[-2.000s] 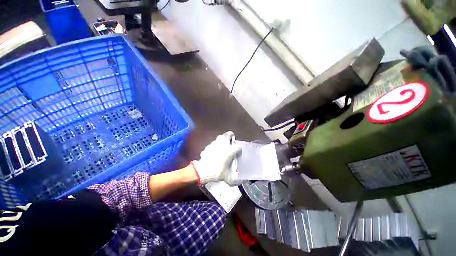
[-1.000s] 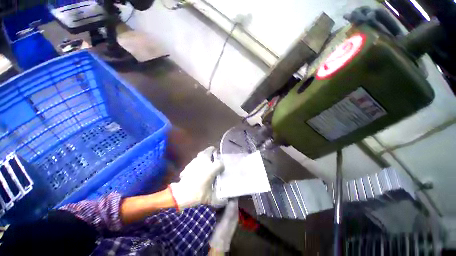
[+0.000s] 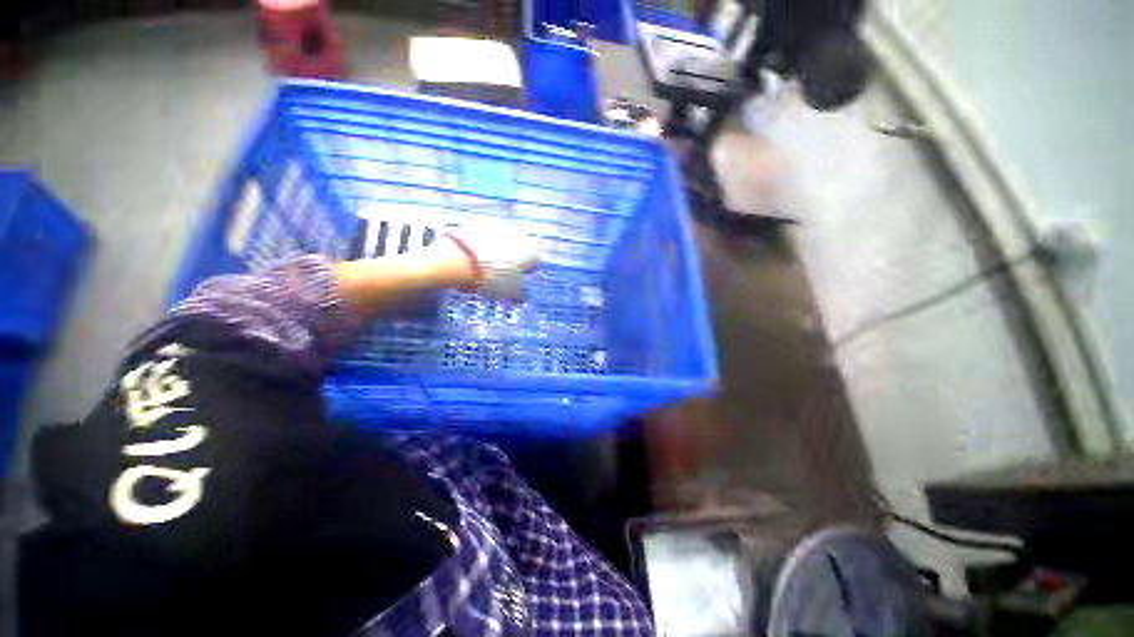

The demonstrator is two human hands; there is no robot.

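Observation:
My left hand (image 3: 504,264), in a white glove with a red cuff edge, reaches into the large blue crate (image 3: 522,404). It is blurred, and its fingers are partly hidden. A pale shape lies against it, but I cannot tell whether I grip a piece. Several aluminium profile pieces (image 3: 396,237) stand side by side in the crate, left of the hand, with their open slots showing. My right hand is not in view.
The round drill press table (image 3: 836,587) is at the bottom right, beside a pale tray (image 3: 694,582). A second blue crate (image 3: 35,268) is at the far left. A red object (image 3: 299,35) stands on the floor behind. A white wall runs along the right.
The view has swung left to the crate. My left hand has moved from beside the drill press, where it held a profile piece, into the crate. My right hand has left the view.

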